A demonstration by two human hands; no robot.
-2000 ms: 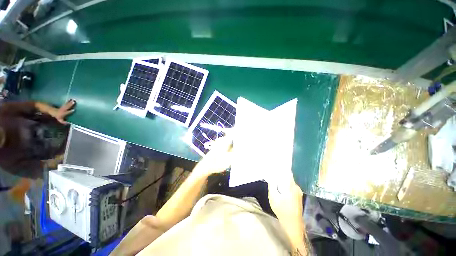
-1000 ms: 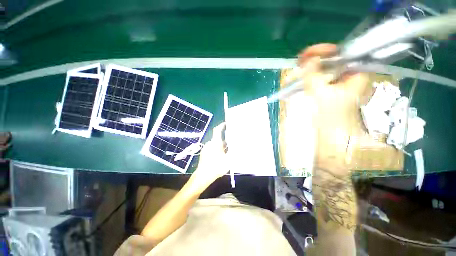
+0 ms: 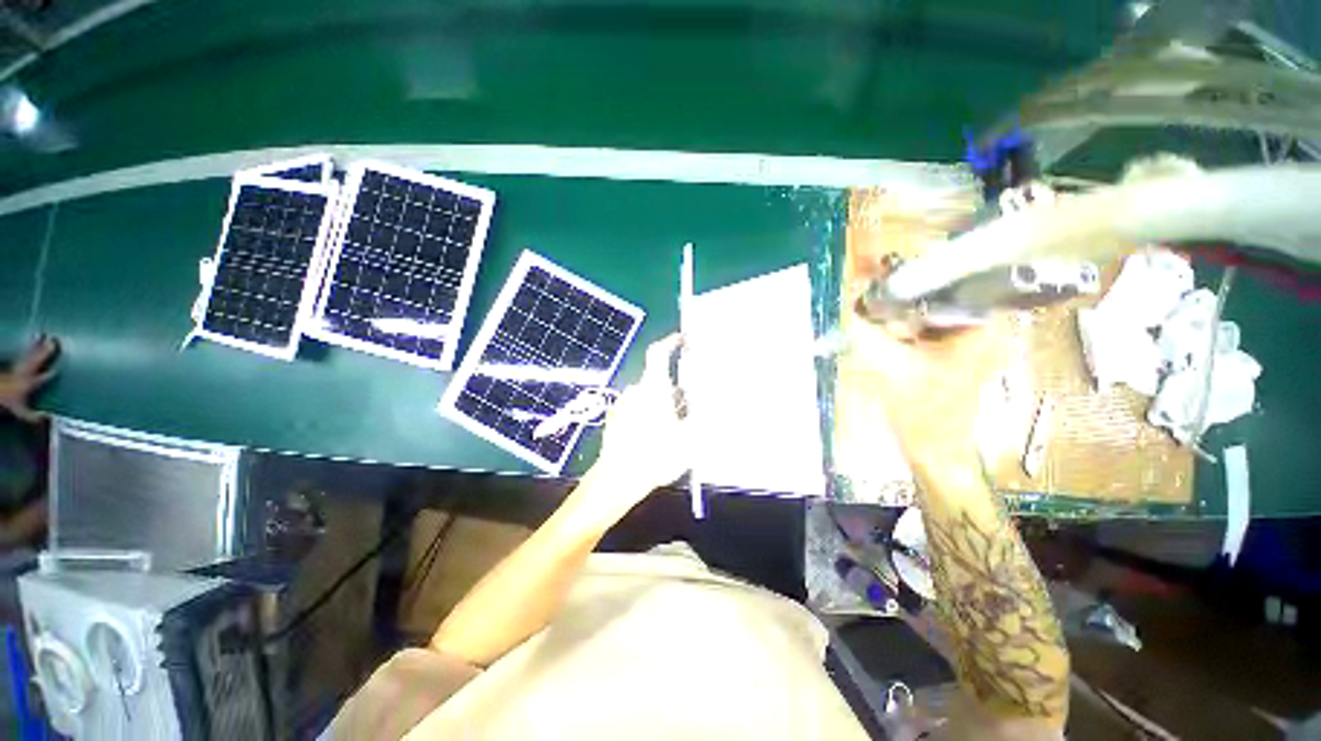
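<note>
My left hand (image 3: 646,423) grips a panel (image 3: 688,379) that stands on edge, seen as a thin white line. A white panel back (image 3: 756,384) lies just right of it. My right hand (image 3: 913,355) is around the grey glue dispensing gun (image 3: 963,297), whose nozzle points left to the panel back; glare washes out the fingers. A solar panel (image 3: 543,362) lies face up left of my left hand, with a white output cable (image 3: 577,413) on its lower right. More solar panels (image 3: 403,264) lie farther left, partly overlapping.
A thick whitish supply hose (image 3: 1159,214) crosses the upper right. The glue-catching board (image 3: 1108,453) lies under my right arm, with crumpled white rags (image 3: 1171,340) and a white strip (image 3: 1236,504) beyond. A grey instrument box (image 3: 109,651) stands lower left. Another person's hand (image 3: 26,379) rests at the left edge.
The two panels held like an open book have parted into one upright and one flat. My right hand has taken the gun and, since a second ago, moved down and nearer the panel back.
</note>
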